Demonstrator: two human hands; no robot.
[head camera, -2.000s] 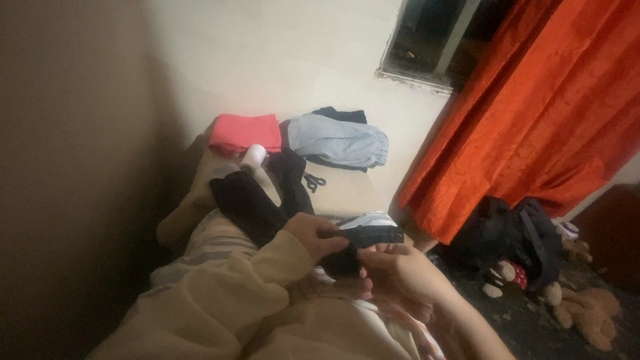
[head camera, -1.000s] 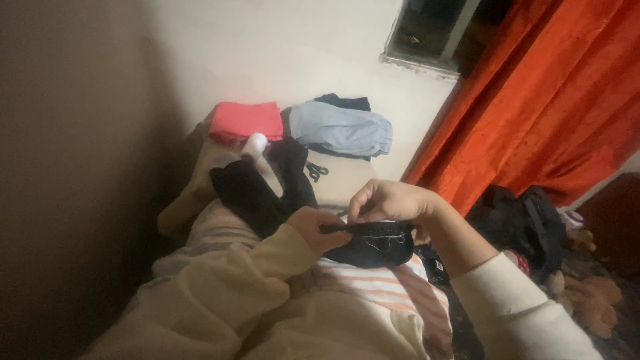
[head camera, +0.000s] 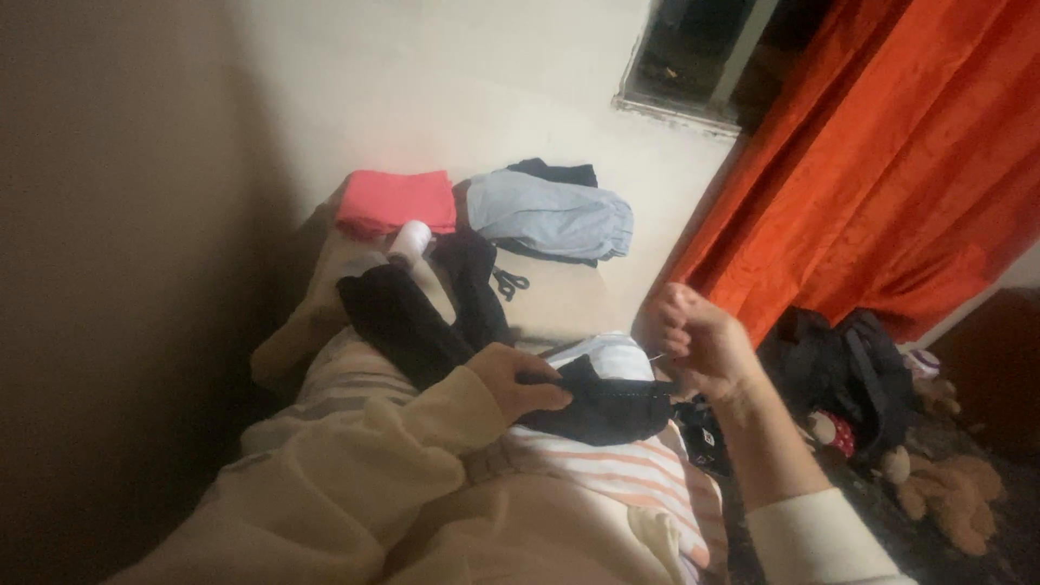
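A black cloth garment (head camera: 605, 410) lies across my lap, with a line of pale stitches along its edge. My left hand (head camera: 524, 382) pinches that garment at its left part between thumb and fingers. Beyond the garment's right end is my right hand (head camera: 699, 341), raised with curled fingers; a thin pale thing, perhaps a needle or thread, shows at its fingertips. The garment's black legs (head camera: 406, 321) stretch away over my knee, toward a white thread spool (head camera: 411, 240). Black-handled scissors (head camera: 510, 283) rest beside them, their blades hidden.
Folded red cloth (head camera: 398, 201) and light blue elastic-edged clothing (head camera: 548, 213) lie on a beige padded surface (head camera: 569, 292) against the wall. An orange curtain (head camera: 877, 162) hangs at the right, beside a window. Below it are a black bag (head camera: 853, 382) and a plush toy (head camera: 951, 496).
My right hand has moved away from the garment's edge to the right, with its fingers now curled. My left hand still holds the black cloth.
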